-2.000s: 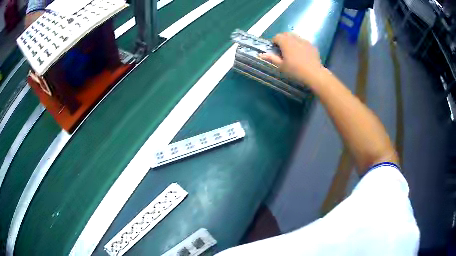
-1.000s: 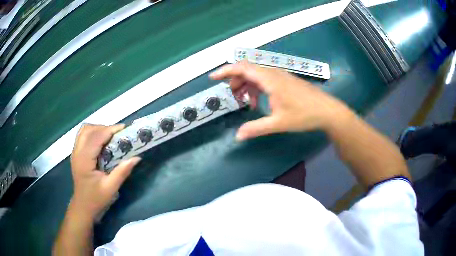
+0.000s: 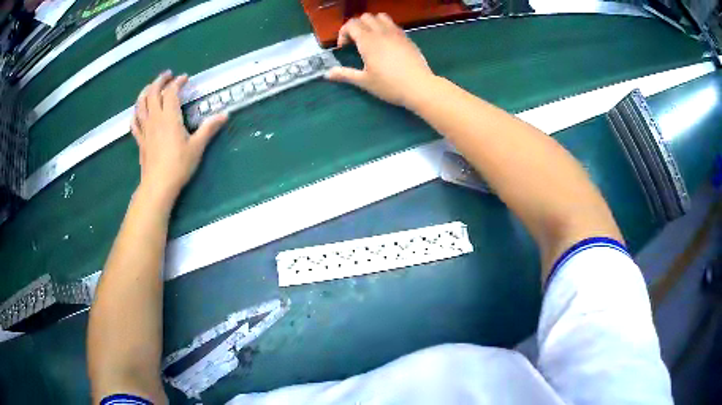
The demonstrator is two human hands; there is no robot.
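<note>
A grey strip unit (image 3: 265,85) with a row of raised shapes, slightly blurred, lies along the white rail on the green conveyor. My left hand (image 3: 168,130) is at its left end, fingers on the far side and thumb on the near side. My right hand (image 3: 385,62) holds its right end the same way. A pale inner strip (image 3: 372,255) with a wavy dotted pattern lies on the dark-green bench in front of me. Another strip (image 3: 463,169) lies on the bench edge, mostly hidden by my right forearm.
A stack of cover strips (image 3: 647,154) stands at the right. A stack of parts with contacts (image 3: 36,304) is at the far left. A red-orange base (image 3: 396,11) is just beyond my right hand. A worn tape patch (image 3: 226,348) marks the near bench.
Both hands have moved forward from the bench to the conveyor with the strip unit between them. My right hand has closed in on its right end. The wavy-patterned strip now shows in front of me.
</note>
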